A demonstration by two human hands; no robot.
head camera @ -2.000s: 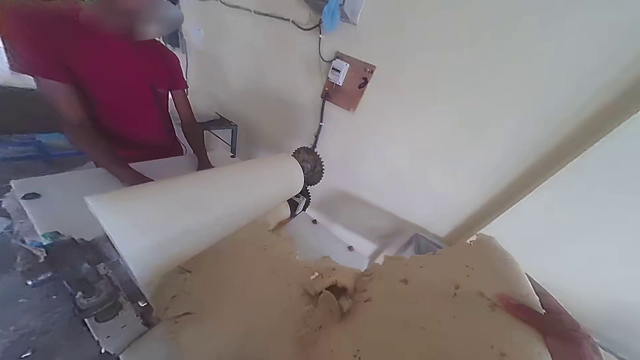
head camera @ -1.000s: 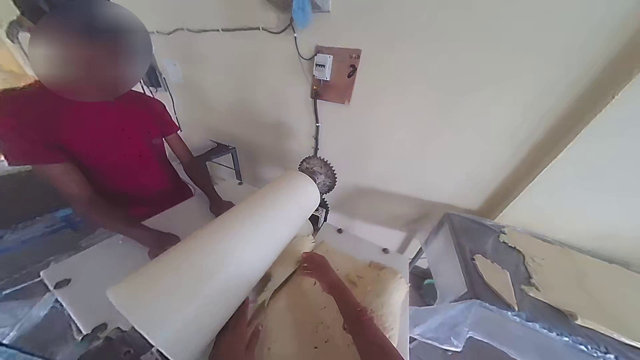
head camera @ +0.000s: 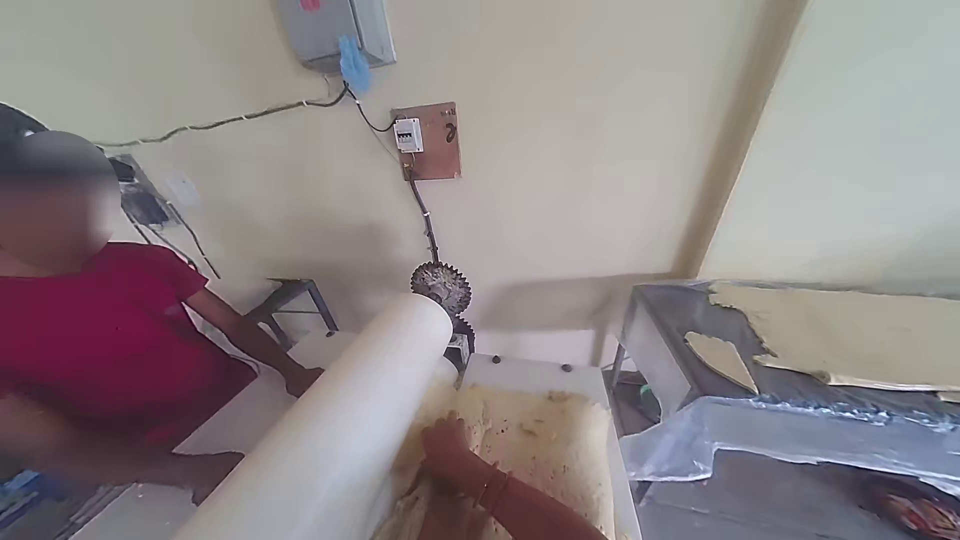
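A thick, pale yellow sheet of what looks like dough (head camera: 551, 442) lies on the white feed table of a roller machine. Its left edge runs up against the large white roller (head camera: 337, 420). My right hand (head camera: 452, 448) presses on the sheet close to the roller, fingers forward and slightly spread, with a band at the wrist. My left hand (head camera: 444, 506) is low in the view beside and partly behind the right one; its fingers are hidden. Toothed gears (head camera: 442, 289) sit at the roller's far end.
Across the roller, a person in a red shirt (head camera: 112, 337) has both hands near its other side. To the right, a plastic-covered table (head camera: 675, 360) bears a flat pale sheet (head camera: 862, 334) and a loose piece (head camera: 721, 361). A switch on a board (head camera: 442, 142) hangs on the wall.
Two seconds ago the sheet spread wide, with a hand at its right edge; now it covers a smaller area. My right hand has come to the roller side. The view has swung right.
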